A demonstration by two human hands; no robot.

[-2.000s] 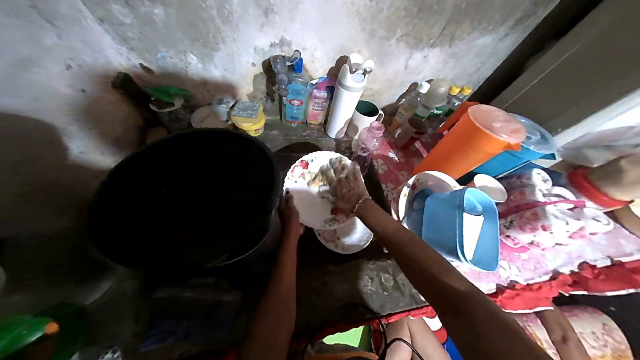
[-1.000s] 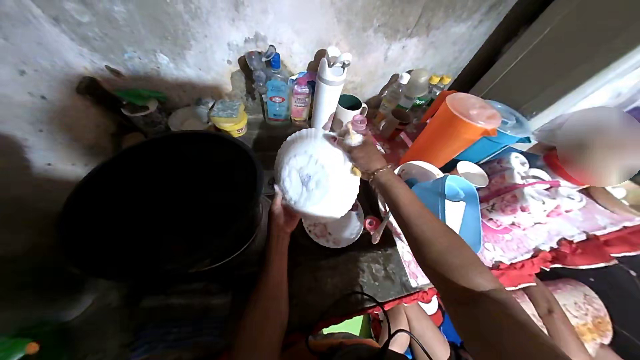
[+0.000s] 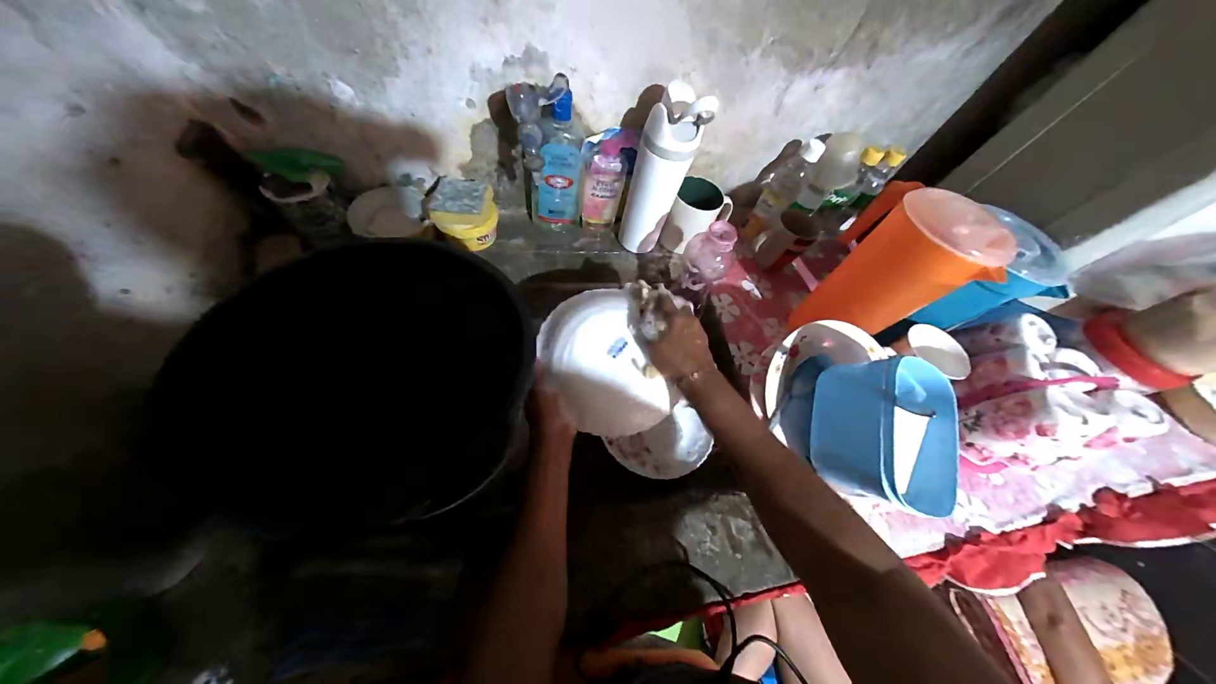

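A white plate (image 3: 589,375), its underside facing up, is held at its left edge by my left hand (image 3: 551,408). My right hand (image 3: 670,332) presses a soapy scrubber or sponge (image 3: 650,312) against the plate's upper right part; the fingers partly hide it. Beneath the plate, a white dish with a floral pattern (image 3: 665,446) shows in part. The large black basin (image 3: 342,380) stands just left of my left hand, its inside too dark to make out. A pink translucent bottle (image 3: 711,252) is beyond my right hand.
Along the wall stand a yellow tub (image 3: 465,223), a blue soap bottle (image 3: 559,176), a white tumbler (image 3: 660,171) and a mug (image 3: 698,211). An orange pitcher (image 3: 902,256) and blue container (image 3: 855,427) are at right. Another person's arm (image 3: 1164,337) shows at the far right.
Two seconds ago the patterned face of the plate was up; now its underside is up. My right hand has moved from the plate's rim onto its underside since one second ago.
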